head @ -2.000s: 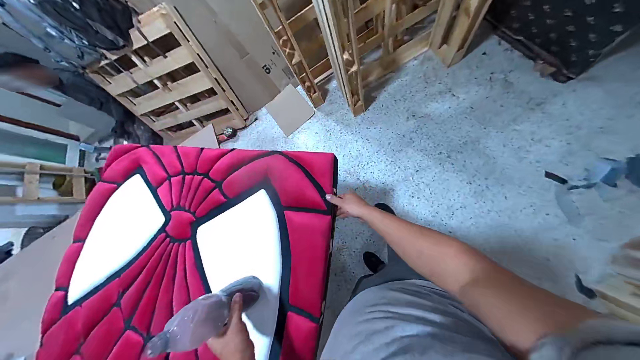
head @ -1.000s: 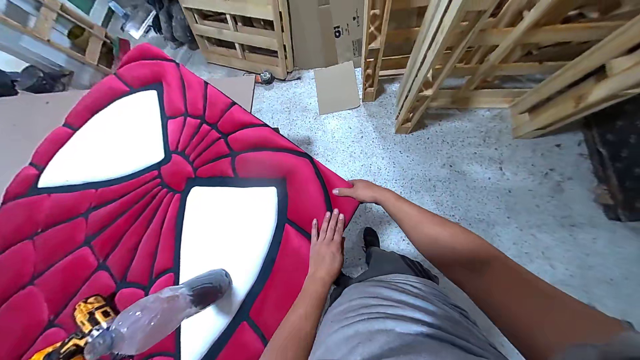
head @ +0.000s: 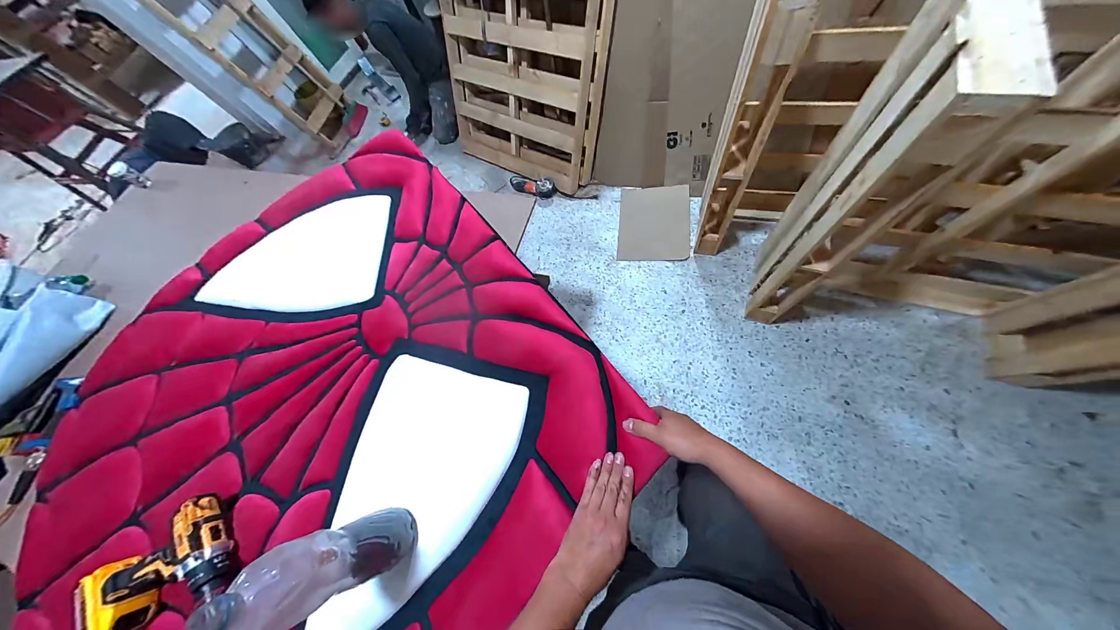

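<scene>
A large padded panel, red with black web lines and two white eye shapes, fills the left and middle of the view. My left hand lies flat on its red surface near the right-hand corner, fingers together, holding nothing. At that corner my right hand grips the panel's edge, thumb on top and the other fingers mostly hidden beneath. A clear plastic bottle with a dark end lies across the lower white eye. Beside it, on the panel, rests a yellow and black cordless drill.
Wooden frames stand at the upper right, and a slatted wooden crate stands at the back. A cardboard piece and an orange power tool lie on the speckled floor. Another person crouches at the back left.
Two seconds ago my left hand was on the bottle; it has let go and now lies flat near the corner. My right hand remains at the panel's edge. The view has turned.
</scene>
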